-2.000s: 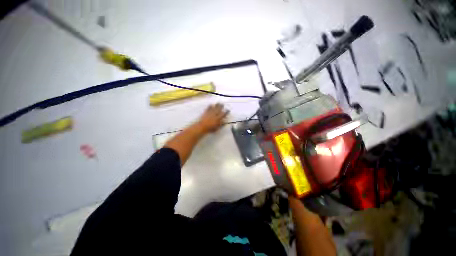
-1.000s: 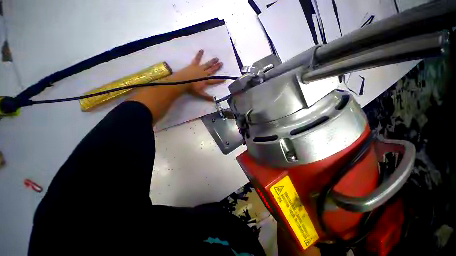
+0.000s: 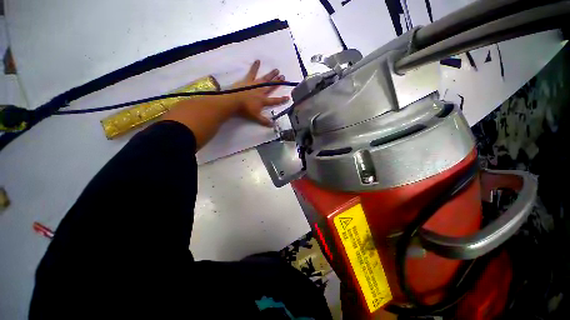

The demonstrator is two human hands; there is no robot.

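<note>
The cutting machine (image 3: 400, 187), red and silver with a yellow label, fills the right side of the view. Its silver base plate (image 3: 279, 164) shows at the near edge of the fabric lay, under the white paper marker (image 3: 265, 47). My left hand (image 3: 253, 97) lies flat on the paper with fingers spread, just left of the machine front, holding nothing. A yellow-gold pattern weight (image 3: 140, 117) lies on the paper beside my left forearm. The thin black power cable (image 3: 137, 99) crosses over the weight and hand. My right hand is not visible; the machine body covers that area.
A yellow and black cable connector (image 3: 14, 119) is at the left edge. A small red item (image 3: 42, 229) lies by my left sleeve. Cut pieces with black edges (image 3: 369, 22) lie at the top right. Dark fabric scraps (image 3: 522, 119) cover the floor at right.
Since the earliest frame, the view has come closer and the machine appears larger. My left hand has gone from loosely bent to spread flat near the machine front. Over the last second little has changed.
</note>
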